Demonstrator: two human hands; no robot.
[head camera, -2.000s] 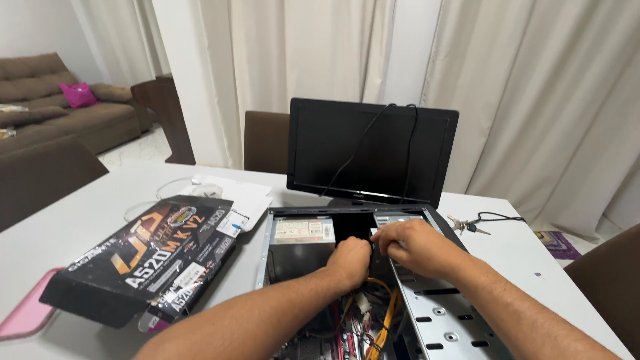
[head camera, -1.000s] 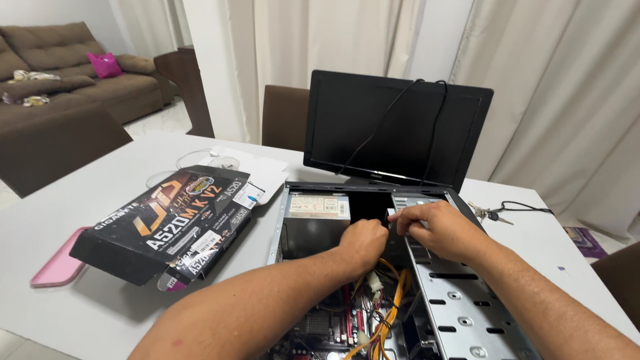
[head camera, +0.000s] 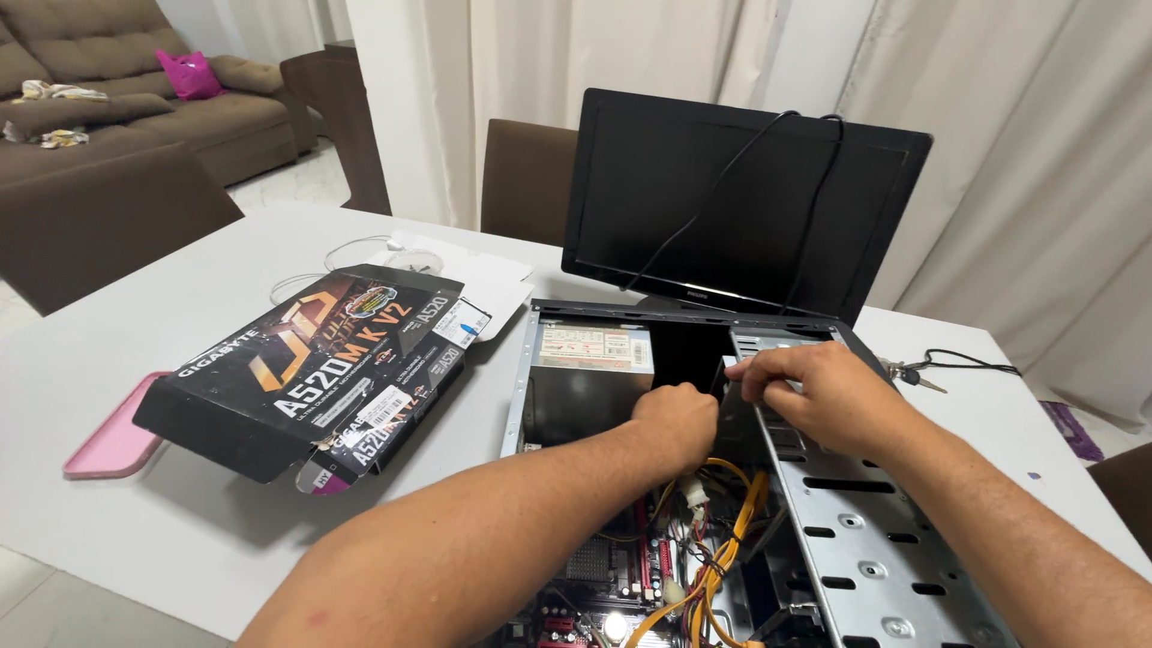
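Note:
An open desktop computer case (head camera: 515, 423) lies on the table, its inside facing up. My left hand (head camera: 679, 427) reaches into the gap beside the power supply (head camera: 589, 396), fingers curled; what they hold, if anything, is hidden. My right hand (head camera: 801, 391) rests at the metal drive cage (head camera: 864, 531), its fingertips by a small light-coloured piece (head camera: 728, 364) at the cage's inner edge; whether they grip it is unclear. Below the hands are yellow cables (head camera: 742, 522), a white connector (head camera: 694, 491) and part of the motherboard (head camera: 589, 562).
A monitor (head camera: 738, 207) stands behind the case, a black cable draped over it. A motherboard box (head camera: 315, 369) and a pink phone case (head camera: 117, 432) lie at left. Keys (head camera: 913, 373) lie at right. Chairs (head camera: 526, 180) stand around the white table (head camera: 216, 558).
The view has shifted a little. Both hands stay at about the same places in the case, with no plain change in what they touch.

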